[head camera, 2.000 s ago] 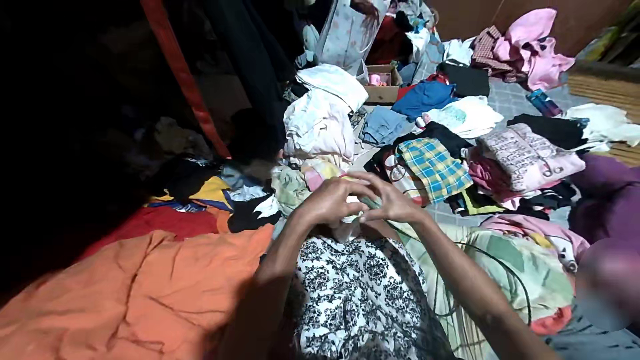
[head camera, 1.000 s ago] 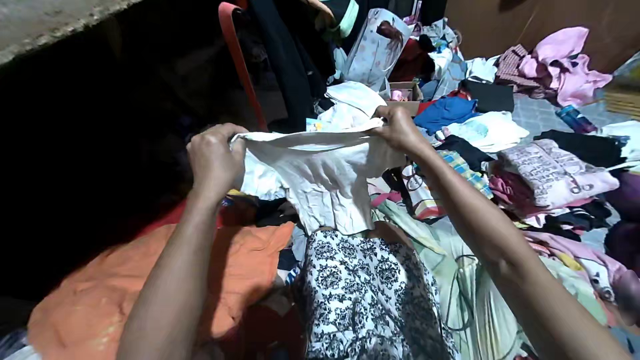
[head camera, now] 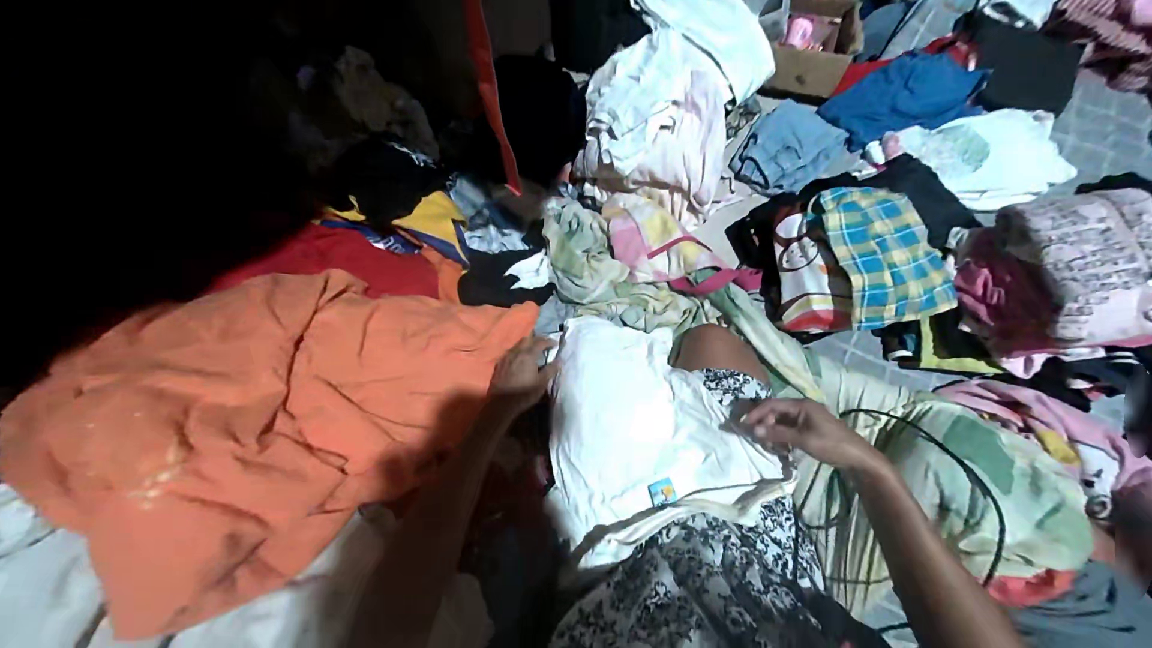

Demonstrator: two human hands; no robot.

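A white cloth garment (head camera: 612, 423) with a small coloured patch near its lower edge lies spread over my lap, on black-and-white patterned clothing (head camera: 693, 576). My left hand (head camera: 525, 369) is at the garment's upper left edge, close to the corner of an orange cloth (head camera: 270, 387); its fingers are shaded, and whether they grip is unclear. Over the garment's right side is my right hand (head camera: 787, 427), fingers partly bent, near or touching the fabric; a hold on it cannot be made out.
A white clothes pile (head camera: 666, 117) stands ahead. Folded clothes with a blue-yellow plaid piece (head camera: 886, 256) lie to the right. A black cable (head camera: 990, 495) loops over green-patterned cloth (head camera: 927, 468). A cardboard box (head camera: 810, 67) is farther back, and a red strap (head camera: 490, 99) hangs ahead.
The white garment, held up between both hands one second ago, now lies on my lap. Both hands have come down with it. The view has tilted downward.
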